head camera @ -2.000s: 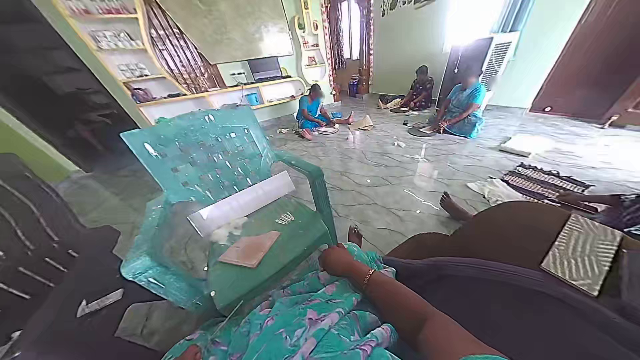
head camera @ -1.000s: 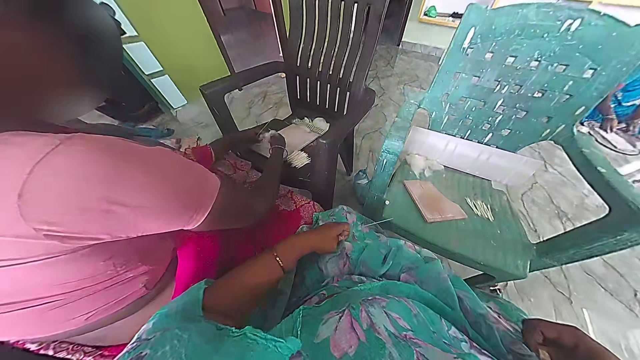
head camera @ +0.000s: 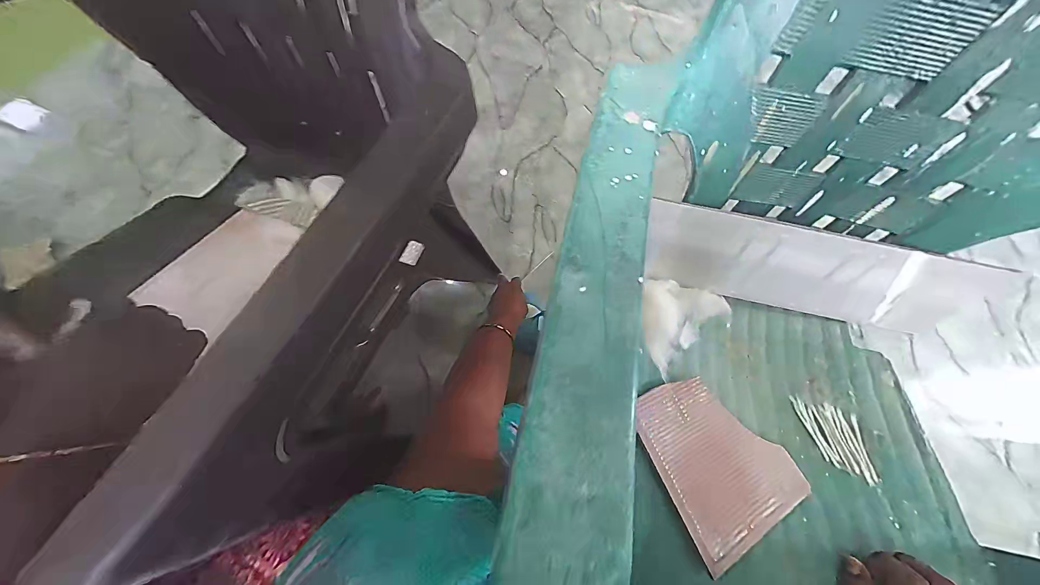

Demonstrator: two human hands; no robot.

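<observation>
My left hand (head camera: 508, 302), with a bangle at its wrist, reaches down between the dark and the green plastic chairs. Its fingers are closed on a thin pale strand or stick (head camera: 539, 266). Close beside it, a blue object (head camera: 531, 318) is partly hidden by the green chair's armrest (head camera: 593, 284). Only the fingers of my right hand (head camera: 890, 567) show, over the front of the green seat; what they hold is hidden. On that seat lie a pinkish ribbed pad (head camera: 723, 471), a row of thin white cotton wicks or sticks (head camera: 837, 439) and fluffy white cotton (head camera: 678, 318).
Another person's hand (head camera: 122, 366) is at the dark chair (head camera: 325, 268), beside a pale board (head camera: 219, 268) and more white cotton (head camera: 284, 199). A long white strip (head camera: 780, 252) stands along the back of the green seat. The floor (head camera: 528, 106) shows between the chairs.
My left hand has gone from over my lap down between the two chairs. The view has moved much nearer to the chairs.
</observation>
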